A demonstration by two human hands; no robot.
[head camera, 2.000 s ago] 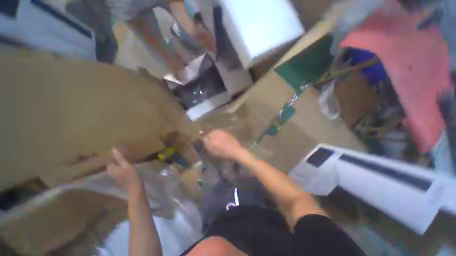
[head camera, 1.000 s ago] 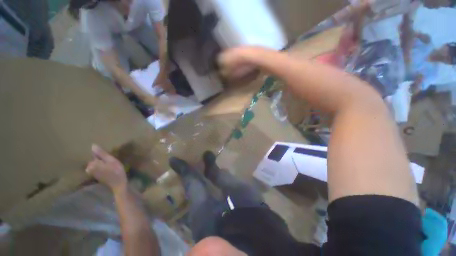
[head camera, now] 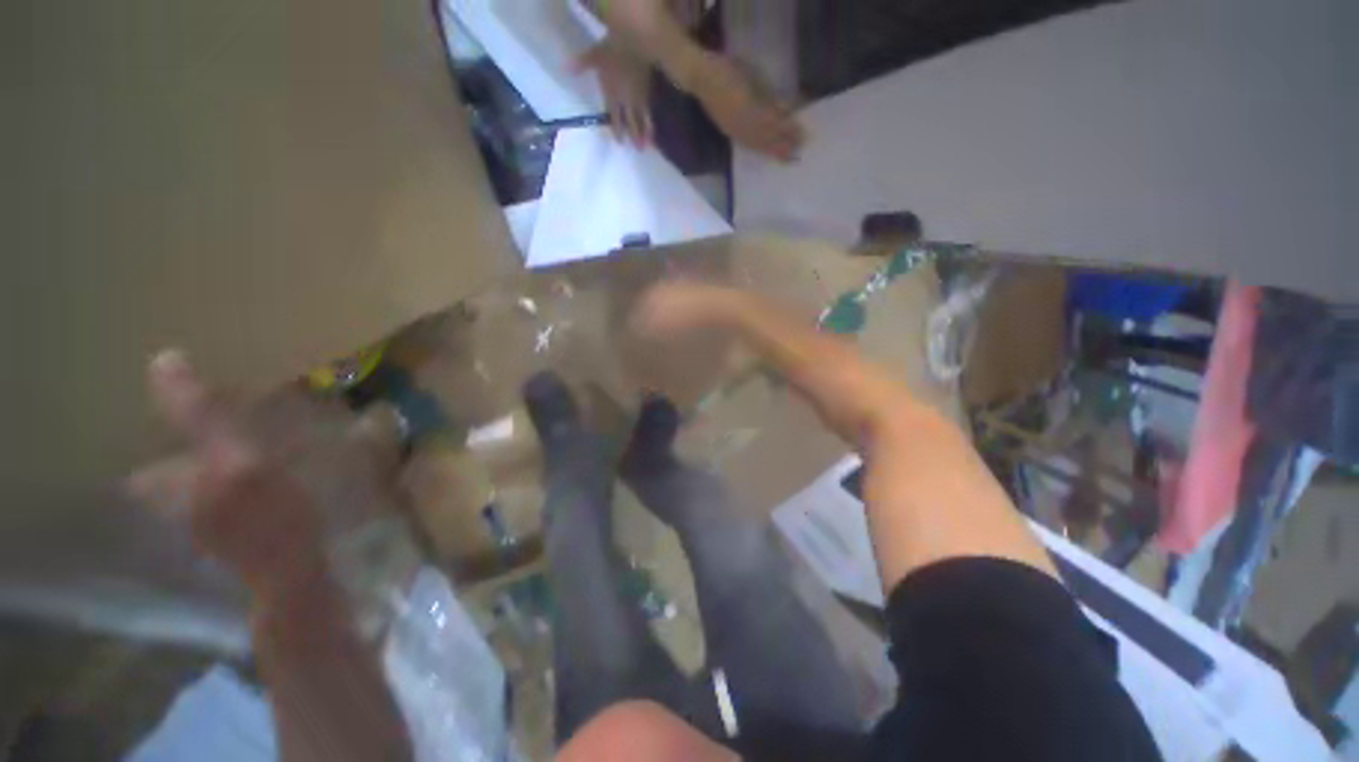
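A large brown corrugated sheet [head camera: 239,179] fills the upper left. My left hand [head camera: 231,484] is blurred at its lower edge, with one finger extended over the brown face; whether it grips the edge is unclear. My right hand [head camera: 693,310] is blurred, low in front of me above the cardboard-covered floor, its fingers not distinct. It appears apart from the large pale carton panel [head camera: 1043,149] spanning the upper right. No held thing shows in it.
Another person's hands [head camera: 753,119] are over white carton flaps [head camera: 619,201] at top centre. A white printed carton [head camera: 1192,655] lies lower right. A red-pink surface [head camera: 1215,432] stands at right. Clear film [head camera: 447,655] lies lower left. My feet are on floor cardboard [head camera: 775,447].
My right hand has come down from the white carton at the top. A large pale panel now covers the upper right. The brown sheet fills more of the upper left; my left hand appears further left.
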